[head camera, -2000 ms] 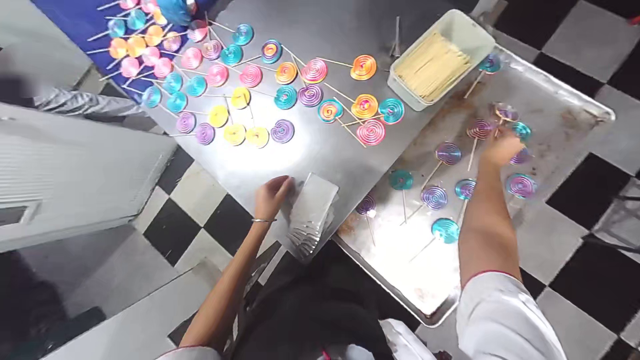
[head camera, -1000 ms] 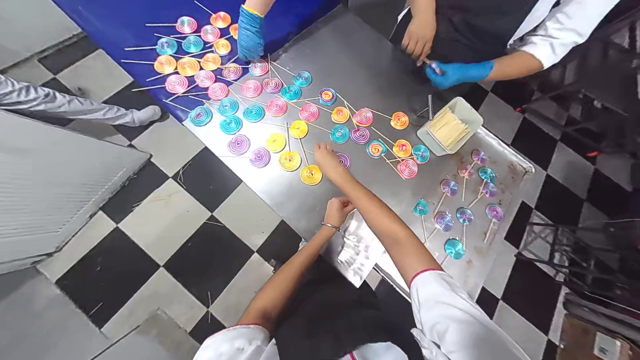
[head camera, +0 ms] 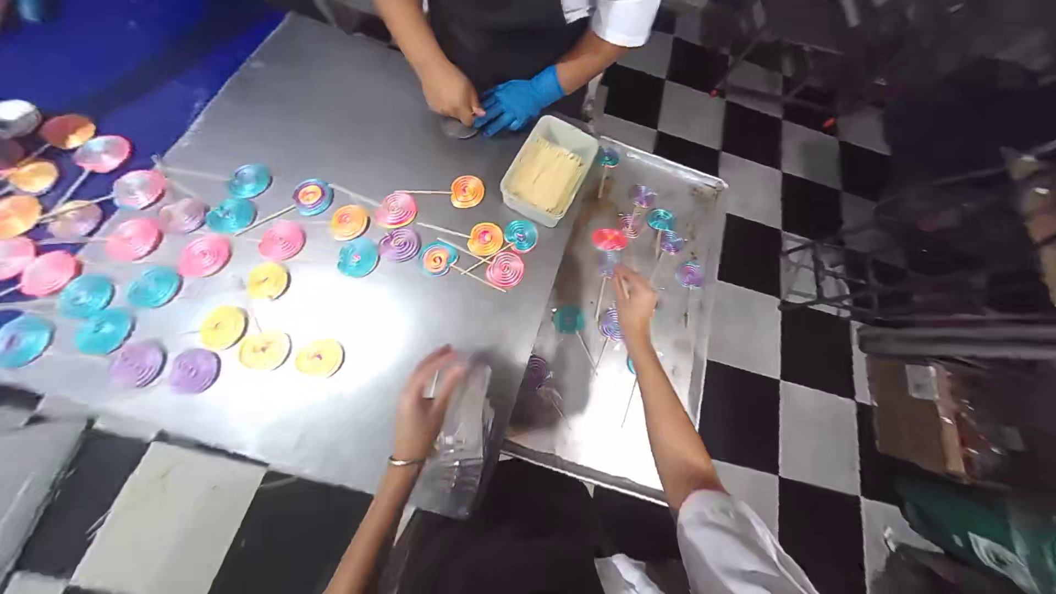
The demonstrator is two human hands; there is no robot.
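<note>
My left hand (head camera: 425,400), fingers apart, is at the upper edge of a stack of clear plastic bags (head camera: 462,445) on the near edge of the metal table; whether it grips one is blurred. My right hand (head camera: 635,301) reaches over the metal tray (head camera: 697,338), its fingertips at a stick below a blurred pale purple lollipop (head camera: 609,264). A red-pink lollipop (head camera: 610,239) lies just above that one. Teal and purple spiral lollipops surround the hand on the tray. Left of my hands, many spiral lollipops lie on the table, among them a yellow one (head camera: 319,358) and a purple one (head camera: 195,370).
A plastic tub of wooden sticks (head camera: 547,177) stands at the table's right edge, beside the tray. Across the metal table (head camera: 330,107), a person's bare hand and blue-gloved hand (head camera: 518,103) are at a small round object. Blue covering (head camera: 132,58) lies at the upper left.
My right hand has moved from the yellow lollipops on the table to the tray. My left hand has shifted to the bags' upper edge. The gloved hand at the left is out of view.
</note>
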